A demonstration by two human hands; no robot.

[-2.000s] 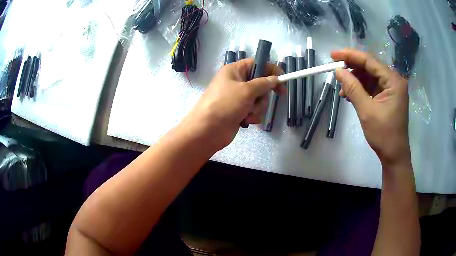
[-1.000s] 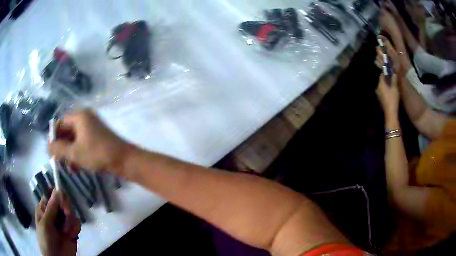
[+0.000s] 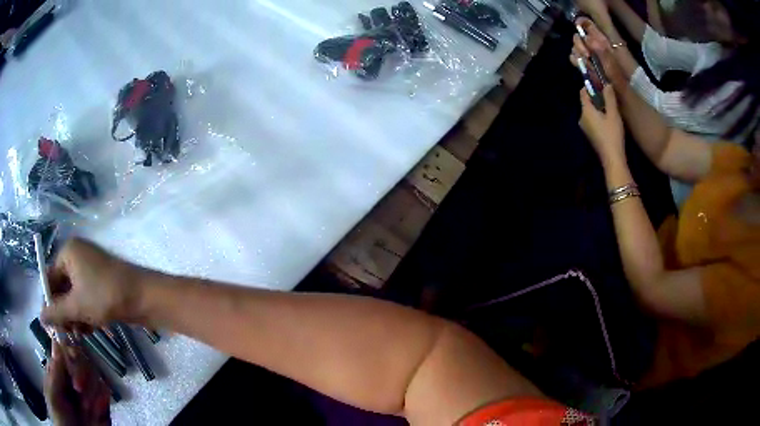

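Observation:
My right hand (image 3: 87, 285) is at the left edge, its fingers closed on a slim white rod (image 3: 40, 257) that stands nearly upright. My left hand (image 3: 77, 384) is below it at the lower left, dim and blurred, closed round the rod's lower end. The dark tube in it is hardly visible behind the fingers. Several dark tubes (image 3: 133, 351) lie on the white foam beside and partly behind my hands.
Bagged black cable sets with red patches lie on the foam sheeting (image 3: 242, 166), one upper left (image 3: 154, 116), another upper centre (image 3: 360, 54). The wooden table edge (image 3: 433, 175) runs diagonally. At right, a person in orange (image 3: 721, 250) holds a dark-and-white item (image 3: 590, 75).
The view has swung right, showing other people and bagged cables. My hands now appear at the lower left. The right hand still grips the white rod, now more upright.

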